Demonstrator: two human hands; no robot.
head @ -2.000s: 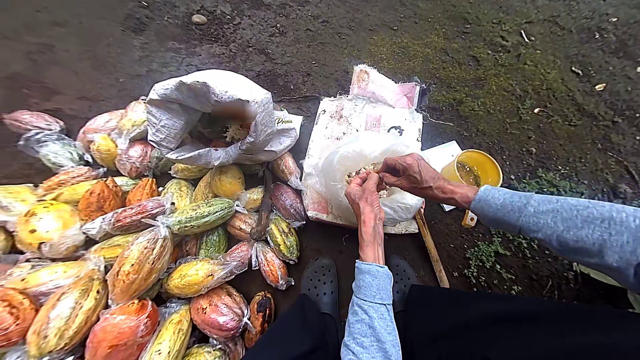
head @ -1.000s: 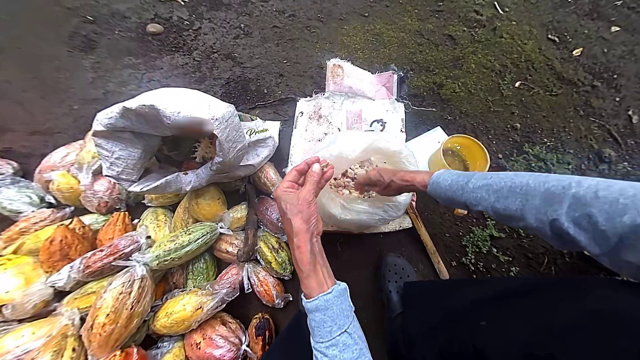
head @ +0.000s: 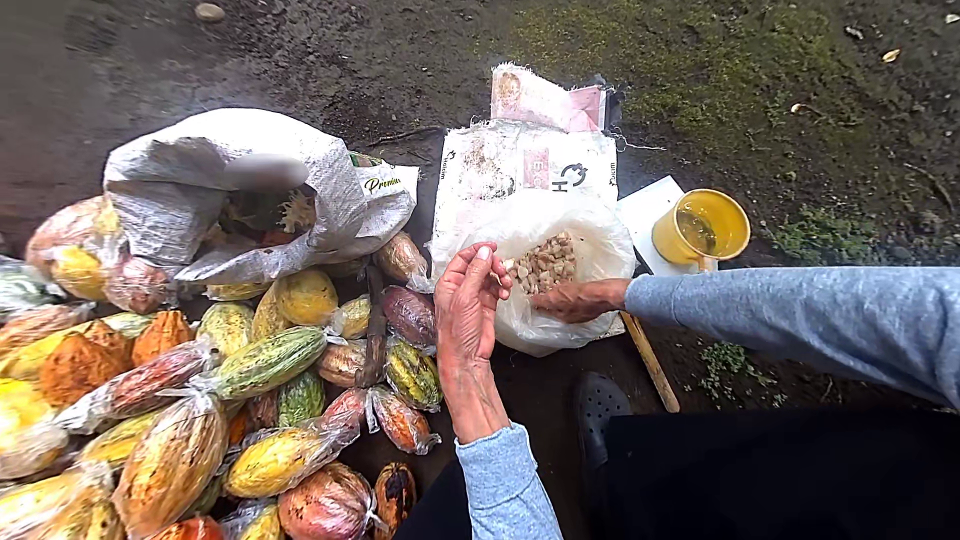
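A white plastic bag (head: pixel 517 330) lies wide at the mouth on a flattened cement sack (head: pixel 480 161), with pale cacao beans (head: pixel 551 261) heaped inside. My right hand (head: pixel 581 300) reaches into the bag at the beans' lower edge; its fingertips are partly hidden, so its grip cannot be told. Raised at the bag's left side, my left hand (head: pixel 469 307) has its fingers curled and thumb up near the fingertips; whether something small is between them cannot be seen.
Cacao pods (head: pixel 259 360), many wrapped in clear plastic, are piled at left, with a woven sack (head: pixel 300 142) of husks above them. A dark bar (head: pixel 373 326) rests on the pods. At right are a yellow mug (head: pixel 731 225) on a white sheet (head: pixel 645 210) and a wooden handle (head: pixel 651 365).
Two seconds ago both hands were together over the bag. They have since parted: the left is at the bag's left side, the right is down at the beans.
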